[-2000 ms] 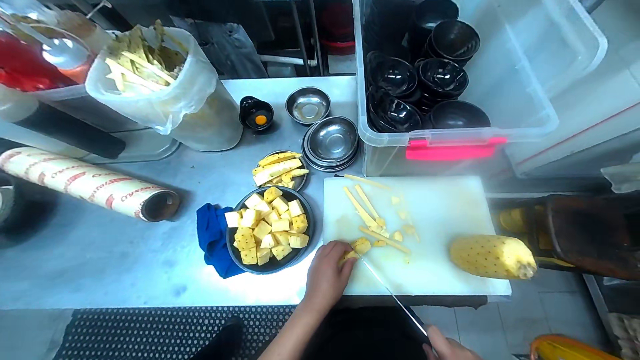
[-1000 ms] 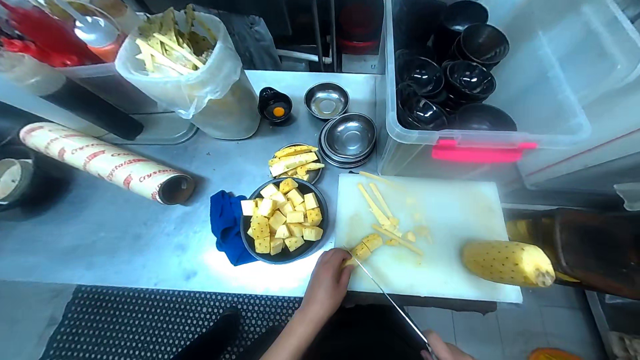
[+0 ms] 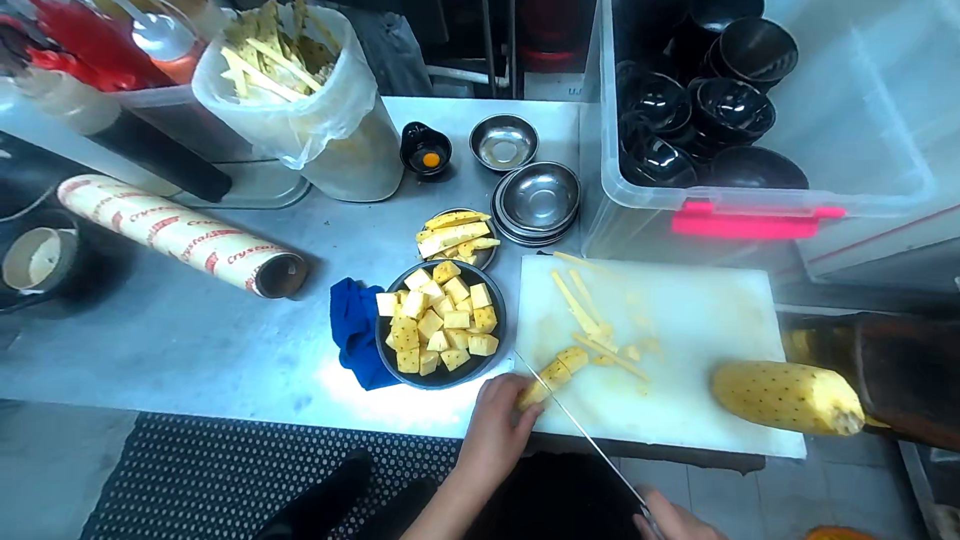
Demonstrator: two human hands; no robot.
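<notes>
My left hand (image 3: 499, 420) holds a strip of pineapple (image 3: 556, 373) at the near left corner of the white cutting board (image 3: 705, 300). In my right hand (image 3: 671, 517), low in the view, is the handle of a long knife (image 3: 589, 435); its blade lies across the strip just beyond my left fingers. Thin offcuts (image 3: 592, 304) are scattered on the board. A peeled whole pineapple (image 3: 780, 394) lies at the board's right edge. Left of the board stands a dark bowl (image 3: 496, 300) of pineapple chunks, beside a blue cloth (image 3: 349, 330).
Behind the bowl is a small dish of pineapple spears (image 3: 454, 238), near stacked steel bowls (image 3: 540, 196). A clear plastic bin (image 3: 720, 251) with black bowls stands behind the board. A lined container (image 3: 352, 157) of peelings and a roll of wrap (image 3: 176, 232) are farther left.
The knife blade has moved along the strip toward my left fingers, and cut pieces now sit beyond it. The view has shifted left.
</notes>
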